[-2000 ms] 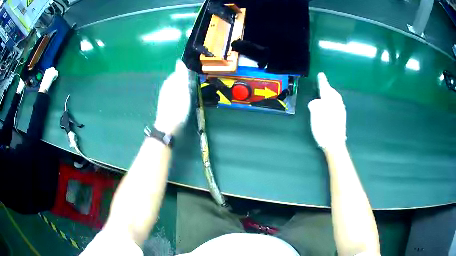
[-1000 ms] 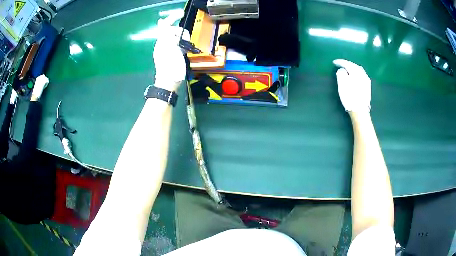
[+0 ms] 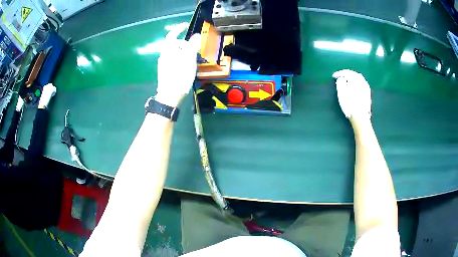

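Note:
My left hand (image 3: 177, 68), in a thin white glove, is at the left edge of the orange-brown fixture (image 3: 215, 71). Whether its fingers hold anything cannot be made out. My right hand (image 3: 354, 95), also gloved, rests over the green belt right of the press, fingers curled, no object visible in it. The grey metal press head (image 3: 237, 16) is above the back part of the fixture. A black cover cloth (image 3: 281, 42) lies right of the fixture. The press base (image 3: 257, 109) has a round red button (image 3: 236, 94) and a yellow arrow.
A thin black phone frame (image 3: 428, 60) lies on the green belt (image 3: 281, 160) at the far right. A wrapped hose (image 3: 203, 153) runs from the base toward my lap. An air blow gun (image 3: 69, 136) lies at left, near a neighbouring person's gloved hands (image 3: 47, 95) and another press.
The press head has come into view over the fixture. My left hand moved up to the fixture's left side. My right hand moved right and its extended finger curled in.

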